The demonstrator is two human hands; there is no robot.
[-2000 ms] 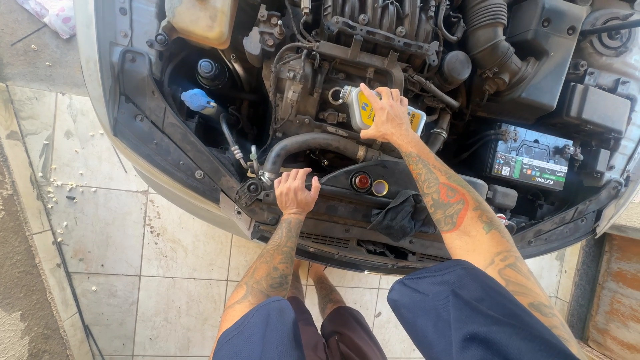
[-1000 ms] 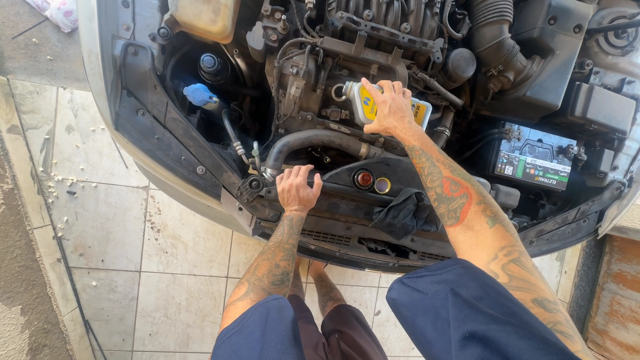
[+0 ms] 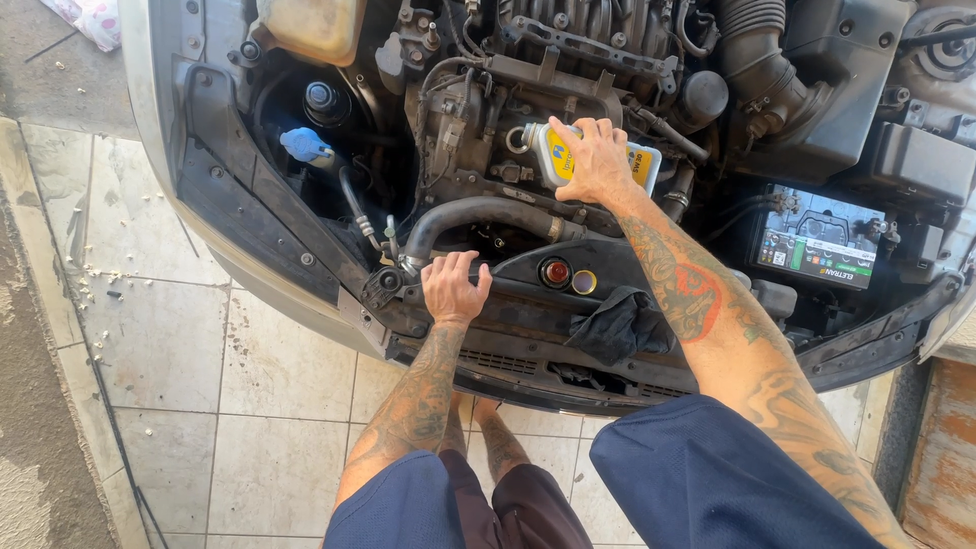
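Observation:
My right hand [image 3: 598, 162] grips a grey plastic engine oil bottle with a yellow label [image 3: 642, 162]. The bottle lies tilted on its side over the engine, its neck pointing left at the ring-shaped oil filler opening [image 3: 516, 139]. Whether oil flows cannot be seen. My left hand [image 3: 455, 288] rests on the front crossmember beside the radiator hose [image 3: 480, 213], fingers spread and holding nothing. A red cap [image 3: 556, 271] and a small round yellow-rimmed cap [image 3: 584, 282] sit on the black front panel between my arms. A black cloth [image 3: 621, 326] lies to their right.
A car battery [image 3: 820, 236] stands at the right, below the air filter housing [image 3: 842, 84]. At the left are a blue reservoir cap [image 3: 305, 145] and a yellowed plastic reservoir [image 3: 313, 27]. The bumper edge runs just in front of my legs, over floor tiles [image 3: 282, 358].

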